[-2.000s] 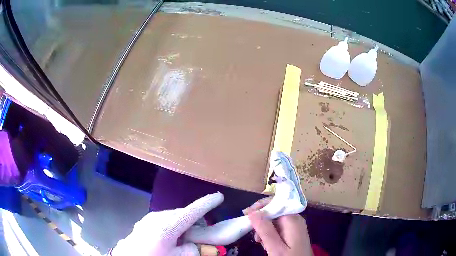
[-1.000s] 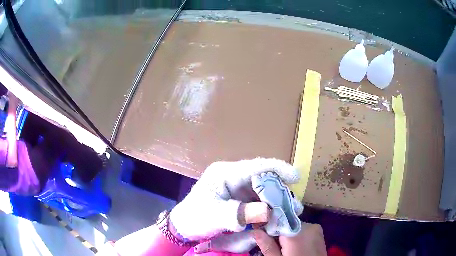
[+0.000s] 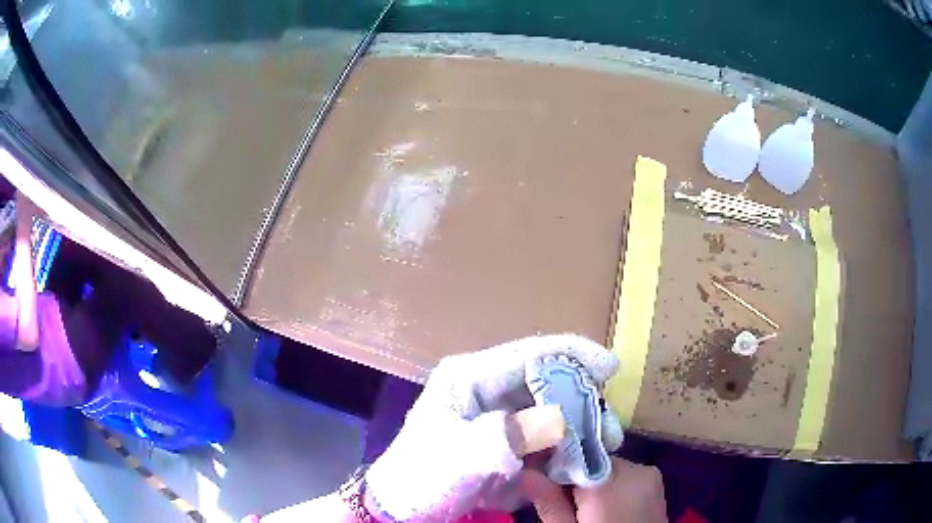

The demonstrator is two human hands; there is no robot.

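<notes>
The foot end [image 3: 575, 414] of the doll leg faces me just off the bench's front edge, grey and hollow-looking with a creased rim. My left hand [image 3: 480, 429], in a white knit glove with the tan thumb tip showing, grips it from the left, its fingers over the top. My right hand [image 3: 603, 495], bare and partly cut off by the bottom edge, holds it from below. The rest of the leg is hidden by the hands.
Cardboard bench cover [image 3: 511, 204] with a pale patch. Two yellow tape strips [image 3: 639, 286] flank brown stains, a white cap [image 3: 744, 342] and a thin stick [image 3: 744, 306]. Spare swabs [image 3: 738, 208] and two white bottles [image 3: 733, 146] lie behind. Grey panel at right, blue stool [image 3: 153, 398] and part of a person at lower left.
Two seconds ago the leg lay sideways with my left index finger extended. My left hand then moved onto the foot, which turned to face me. Since one second ago both hands stay on it.
</notes>
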